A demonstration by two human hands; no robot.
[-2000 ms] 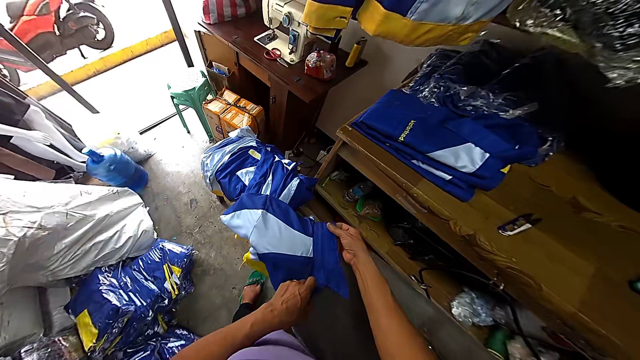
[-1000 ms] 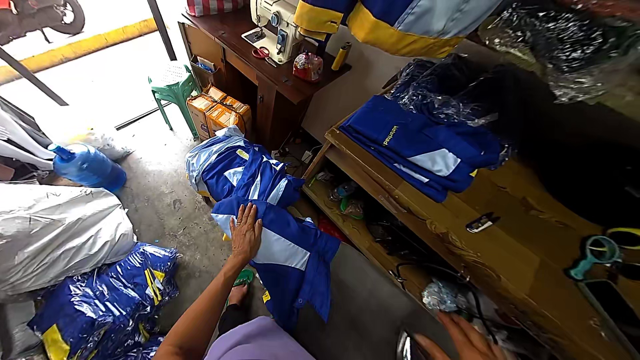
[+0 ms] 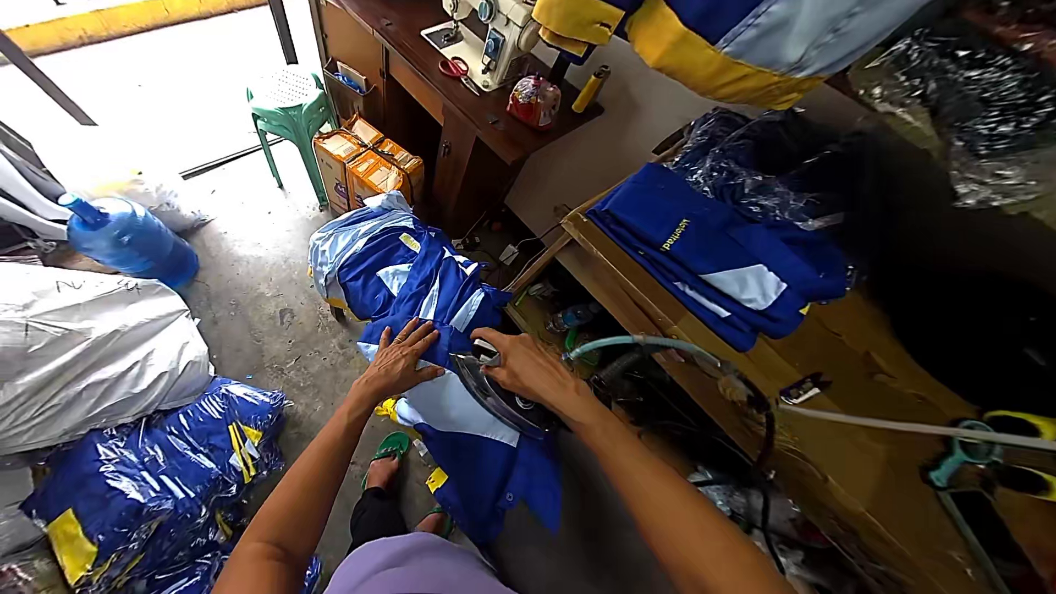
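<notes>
My right hand [image 3: 528, 367] grips the handle of a steam iron [image 3: 495, 396], whose soleplate rests on a blue garment with a light blue panel [image 3: 462, 408]. From the iron's side a pale hose [image 3: 643, 340] runs off to the right. My left hand [image 3: 402, 356] lies flat on the same garment, fingers spread, left of the iron and holding nothing. Beyond both hands, more blue and light blue garments [image 3: 396, 256] are heaped. The surface under the cloth is hidden.
Folded blue garments [image 3: 701, 247] lie on a wooden bench [image 3: 825, 429] at the right. A sewing machine [image 3: 495, 41] stands on a table behind. Plastic-wrapped garments [image 3: 165, 470], a white sack [image 3: 91, 355] and a blue water jug [image 3: 132, 243] are at the left; orange boxes [image 3: 367, 165] sit near a green stool [image 3: 289, 107].
Two seconds ago both hands held the garment up; one second ago it lay down under my left hand. My right hand has come in from the lower right with the iron.
</notes>
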